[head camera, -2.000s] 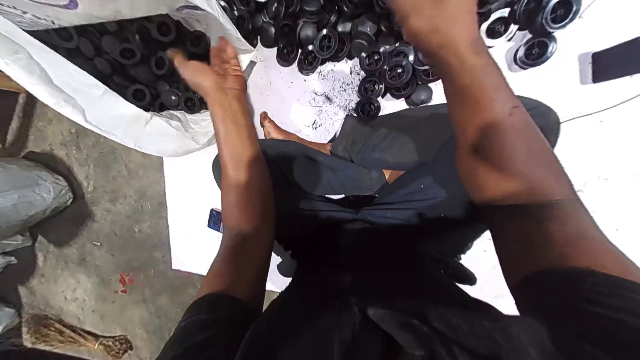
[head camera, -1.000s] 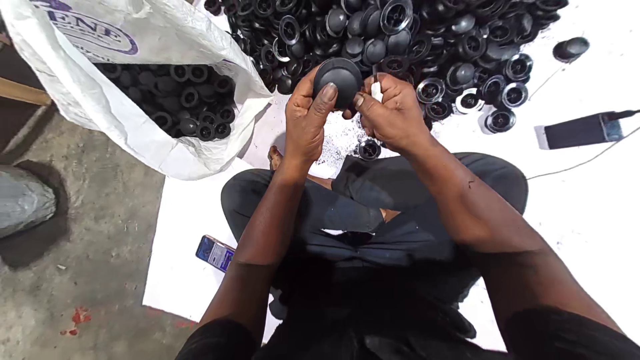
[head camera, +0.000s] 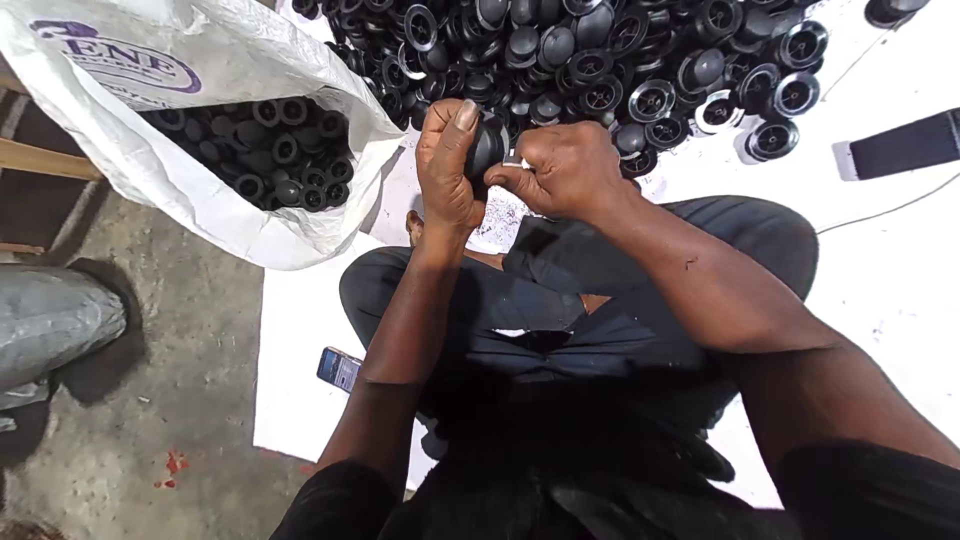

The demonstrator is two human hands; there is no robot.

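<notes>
My left hand (head camera: 450, 165) is closed around a round black plastic part (head camera: 489, 150), which is tilted on edge with its domed side partly in view. Against its right side, my right hand (head camera: 566, 169) grips a small tool (head camera: 516, 162) with a pale section; its blade or tip is hidden between the hands. Beyond both hands lies a heap of similar black round plastic parts (head camera: 592, 67), some domed side up and others showing spoked rings. Small dark shavings (head camera: 501, 225) are scattered on the white sheet just below my hands.
An open white woven sack (head camera: 300, 247) with many black parts inside stands at the left. A phone (head camera: 339, 369) lies by my left knee on the white sheet (head camera: 292, 420). A black rectangular object (head camera: 907, 146) and a thin cable are at the right, a grey sack (head camera: 56, 322) at far left.
Two seconds ago my hands were apart, the left by the sack. One second ago both were at the black part; since then it has turned more on edge.
</notes>
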